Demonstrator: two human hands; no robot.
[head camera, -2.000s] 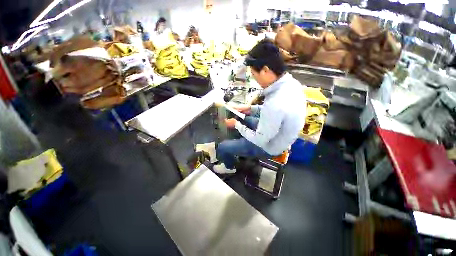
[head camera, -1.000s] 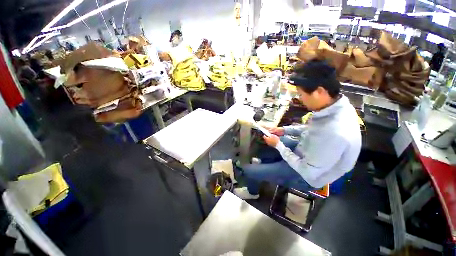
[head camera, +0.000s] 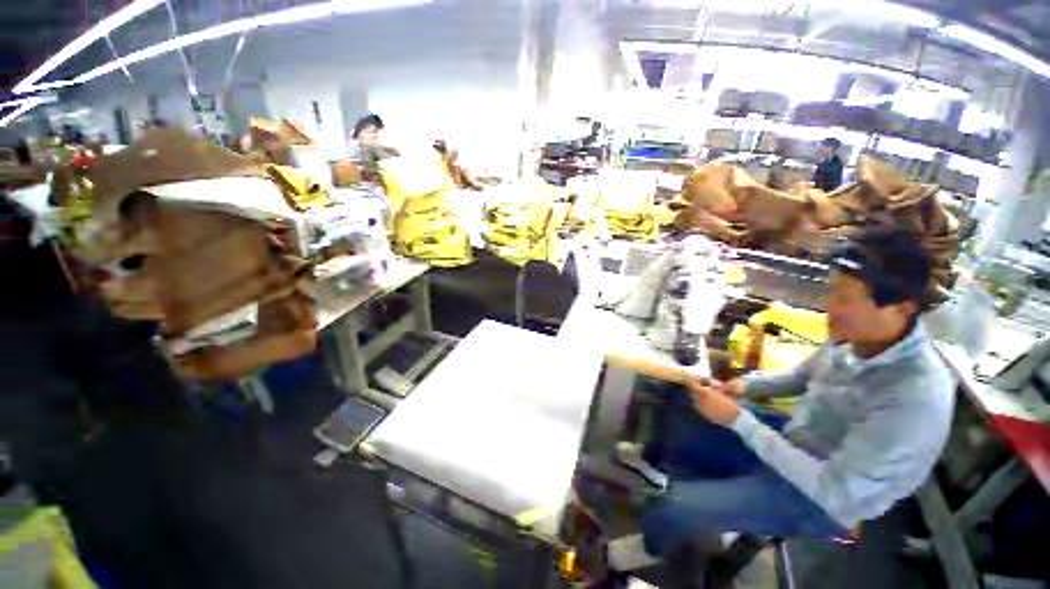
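No hand of mine is in view. Nearest in front of me is a white-topped table (head camera: 489, 414), its left legs and a grey floor pedal beside it. A seated person (head camera: 864, 403) in a light shirt and jeans is at its right side, holding a thin tan strip or flat piece (head camera: 651, 368) in both hands. A white sewing machine (head camera: 687, 288) stands behind the table, partly blurred.
Brown panels or bags (head camera: 219, 270) are piled high on a table at the left. Yellow stacks (head camera: 428, 224) lie on tables behind. More brown pieces (head camera: 794, 207) are heaped at the back right. A yellow piece (head camera: 44, 550) shows at the lower left edge.
The view has moved forward, so the white table and left brown pile look larger. The seated person now appears farther right, face turned more this way. The grey-topped surface below has left view.
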